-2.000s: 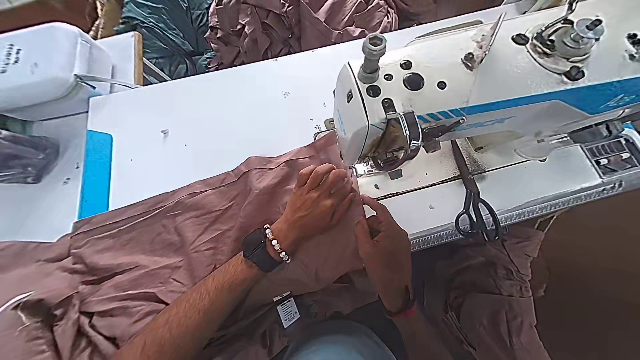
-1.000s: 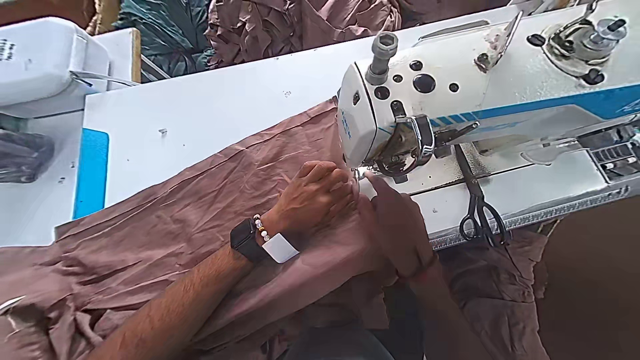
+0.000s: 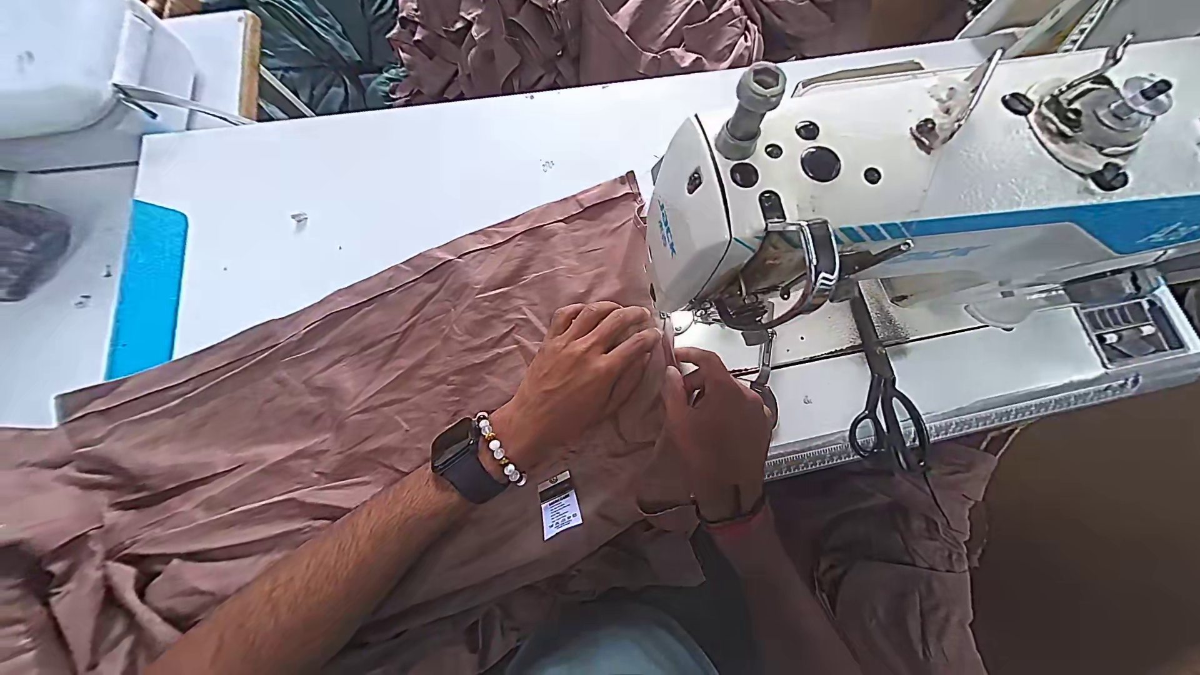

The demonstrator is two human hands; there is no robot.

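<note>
A large mauve-brown fabric piece (image 3: 394, 375) lies across the white sewing table, its right edge running to the needle area of a white and blue sewing machine (image 3: 694, 206). My left hand (image 3: 586, 380), with a dark watch and a beaded bracelet at the wrist, presses on the fabric with fingers bent, just left of the presser foot area. Close beside it, my right hand (image 3: 717, 427) pinches the fabric edge between thumb and fingers. A white care label (image 3: 560, 506) shows on the fabric below my left hand. The needle itself is hard to make out.
Black-handled scissors (image 3: 886, 403) lie on the machine bed at the right. More brown fabric (image 3: 891, 553) hangs below the table edge, and a heap of it (image 3: 581, 47) lies beyond the far edge. A white machine part (image 3: 66, 75) stands at the upper left.
The fabric's upper corner has moved away past the needle area and now shows left of the machine head. The white label, by my left wrist a second ago, lies flat below the hand.
</note>
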